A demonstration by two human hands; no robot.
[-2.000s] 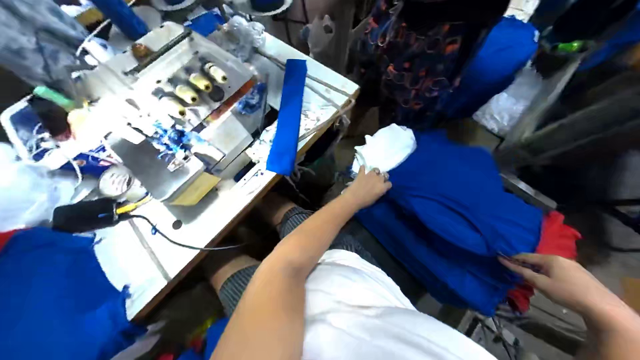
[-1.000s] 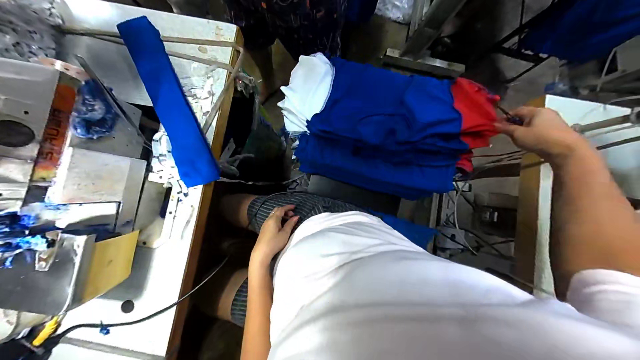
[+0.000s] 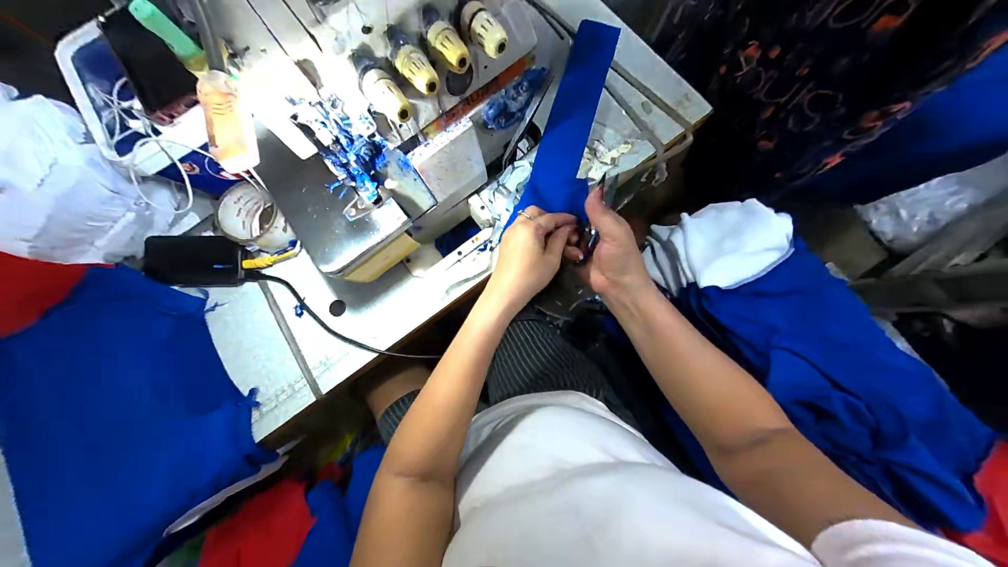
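Note:
A long blue fabric strip [image 3: 568,118] lies across the right end of the white sewing machine table. My left hand [image 3: 529,250] pinches its near end at the table's front edge. Close against it, my right hand [image 3: 613,248] holds small dark metal scissors [image 3: 589,236], whose tips point up beside the strip; the fingers partly hide them. To the left stands an overlock sewing machine [image 3: 465,165] with several thread tension knobs and blue lint about it. A stack of blue garment pieces [image 3: 819,354] with white and red ends rests to the right of my right arm.
Blue and red fabric [image 3: 118,394] covers the table's left end, below a white fabric bundle [image 3: 63,181]. A tape roll [image 3: 248,213], a black box [image 3: 194,261] with a cable, and a blue and white basket [image 3: 94,87] stand near the machine. Patterned dark cloth [image 3: 819,94] hangs at upper right.
My left hand has come from my lap to the blue strip. My right hand has moved from the red end of the stack to beside my left hand. The view has swung left.

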